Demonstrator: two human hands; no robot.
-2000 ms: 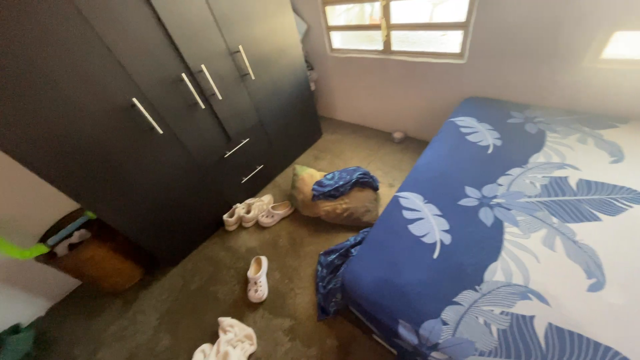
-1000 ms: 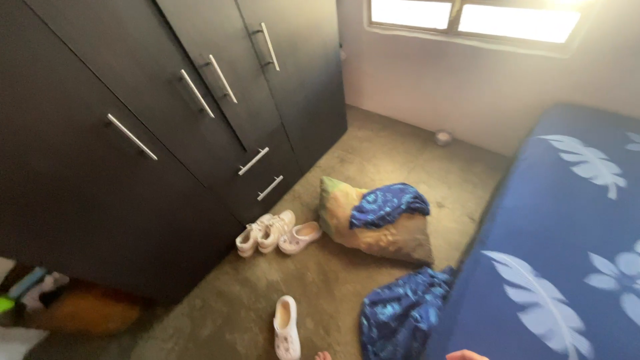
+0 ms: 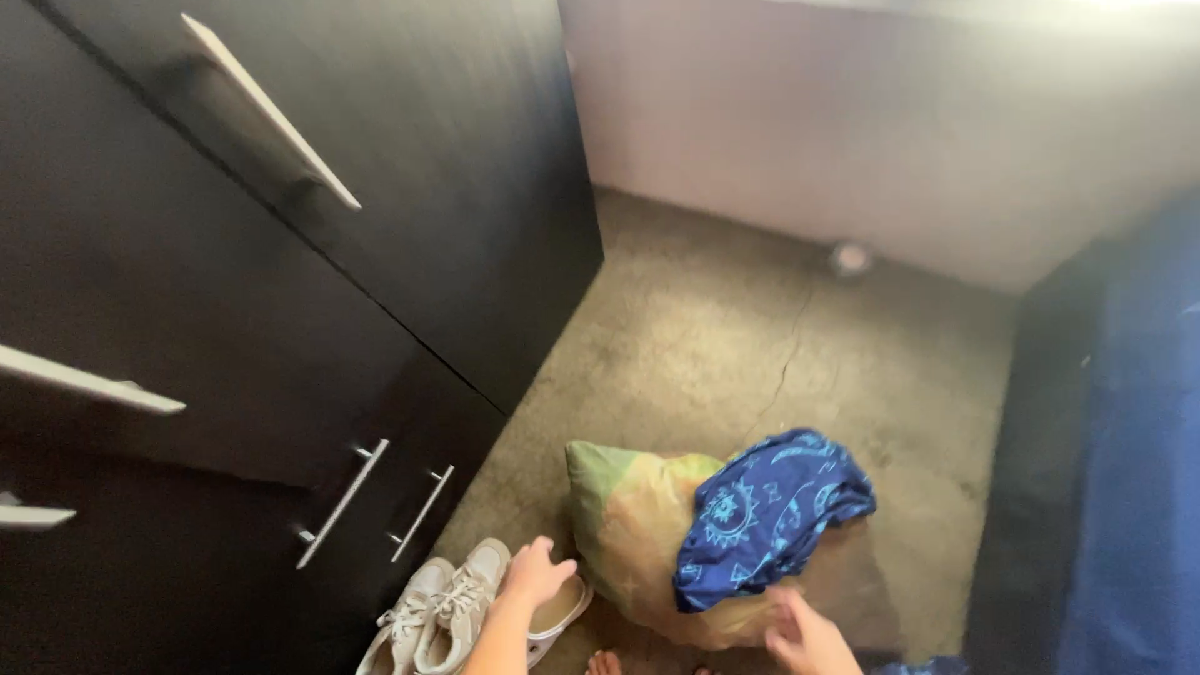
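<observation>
My left hand [image 3: 538, 574] reaches down over a white clog [image 3: 561, 609], left of a pillow [image 3: 637, 534] in a green and yellow patterned cover; its fingers are apart and hold nothing. My right hand [image 3: 795, 630] is at the pillow's lower right, just below a blue patterned cloth [image 3: 773, 516] that lies over the pillow's top. It is blurred, and whether it touches the pillow or the cloth cannot be told.
White laced sneakers [image 3: 459, 605] stand beside the clog, by a dark wardrobe [image 3: 450, 187] with metal handles. A small round object [image 3: 851, 259] lies near the wall. The bed's blue side [image 3: 1134, 450] is at the right. Bare toes [image 3: 603, 664] show at the bottom edge.
Both hands have come into view near the pillow. The view has moved much closer to the pillow and wardrobe. The pillow and the cloth on it still lie on the floor.
</observation>
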